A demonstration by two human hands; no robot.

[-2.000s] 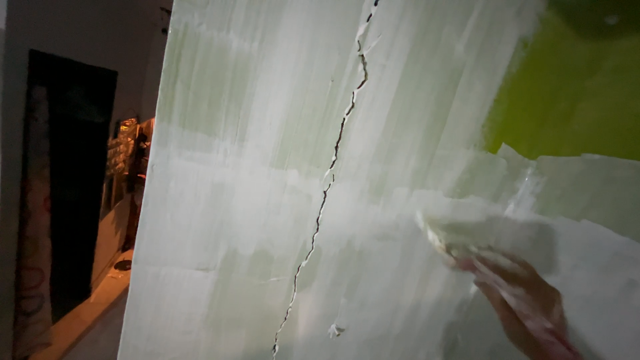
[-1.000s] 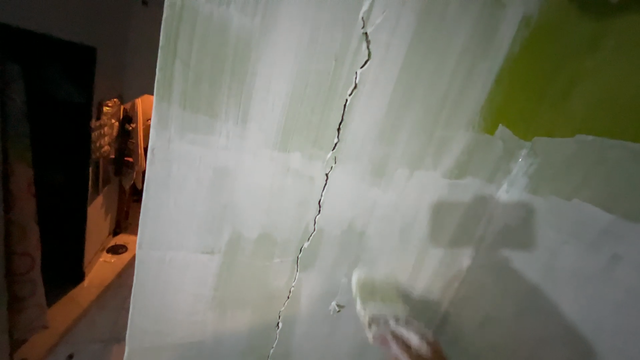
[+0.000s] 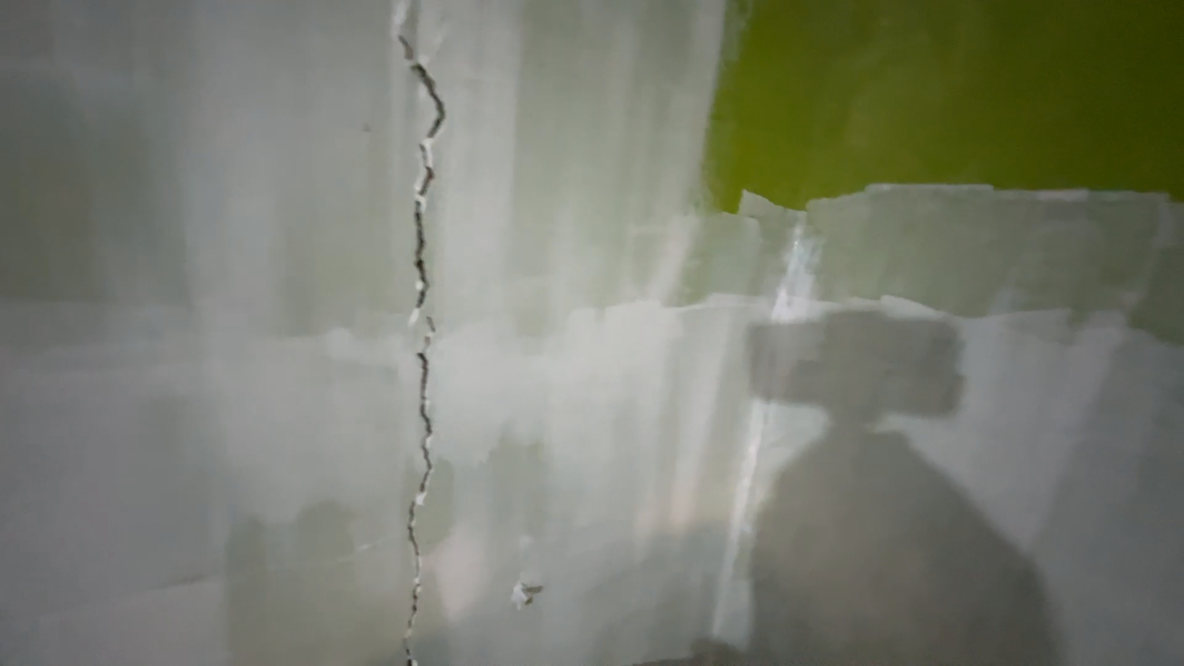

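Observation:
Neither my left hand nor my right hand shows in the head view now. A wall [image 3: 592,388] coated unevenly with whitish filler or paint takes up the whole view. Down its left half runs a jagged dark crack [image 3: 421,250] with pale, chipped edges. Right of the crack's lower part is a small chipped spot [image 3: 525,592]. A bright, pale streak [image 3: 747,472] slants down the right half of the wall.
Bright green paint [image 3: 925,102] shows at the upper right, above a ragged edge of the pale coat. A dark shadow [image 3: 888,546], with a blocky top and a wide rounded lower part, falls on the wall at the lower right.
The right hand, low on the wall one second ago with a whitish object, is out of view. The view has shifted, so the wall's left edge and the dark doorway no longer show.

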